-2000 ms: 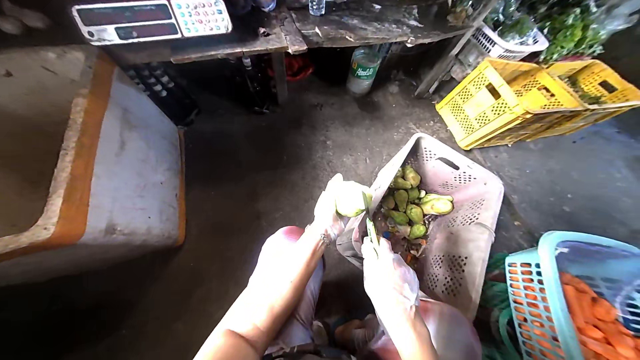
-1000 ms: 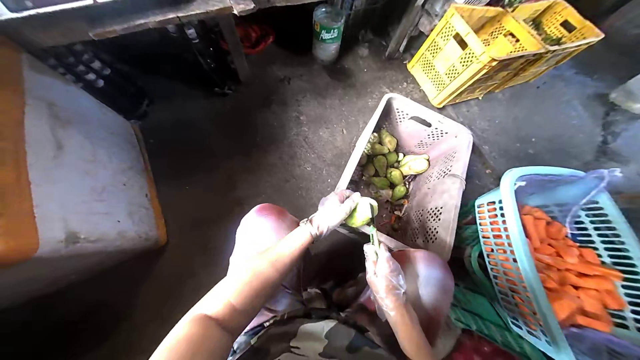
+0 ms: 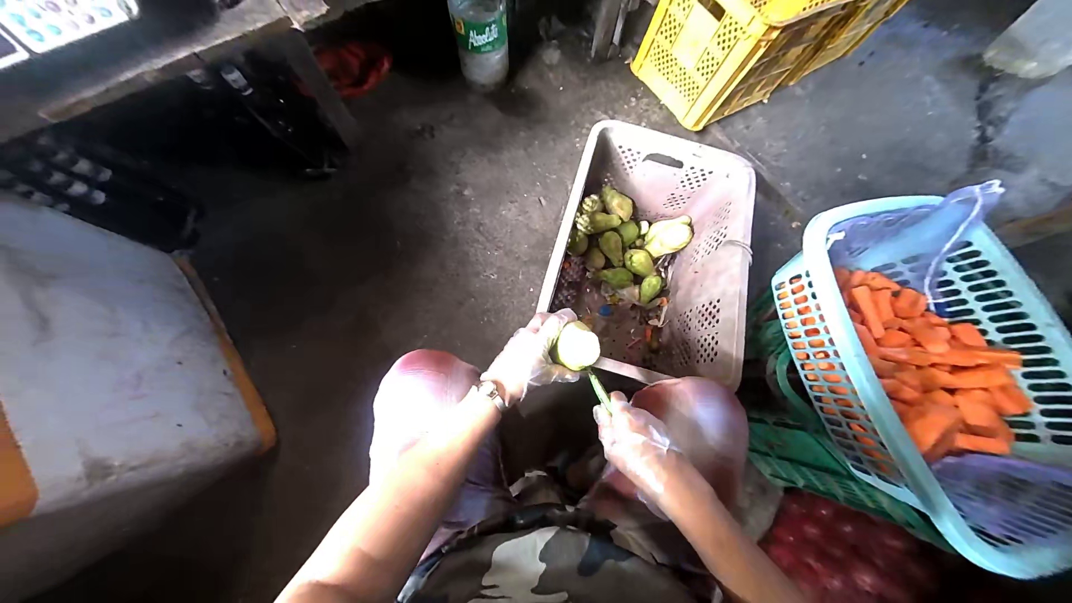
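My left hand [image 3: 536, 352], in a clear plastic glove, holds a partly peeled chayote [image 3: 576, 346] over the near edge of a pale plastic crate [image 3: 720, 276]. Its pale flesh faces up, with green skin on the left side. My right hand [image 3: 632, 435], gloved as well, grips a thin green-looking tool [image 3: 598, 387], perhaps a peeler or knife, whose tip is just below the chayote. Inside the crate lie several green chayotes [image 3: 611, 244] and scraps.
At right, a light-blue plastic basket [image 3: 816, 251] holds cut carrots [image 3: 938, 360]. Yellow crates [image 3: 695, 59] stand beyond, beside a plastic bottle [image 3: 483, 42]. A white box with orange edges [image 3: 109, 335] is at left, below a wooden table [image 3: 167, 50]. A red mesh sack [image 3: 829, 544] lies low right.
The chayote in my left hand now shows its pale face up, with the tool below it. The view has shifted since the first frame, bringing the carrot basket further in.
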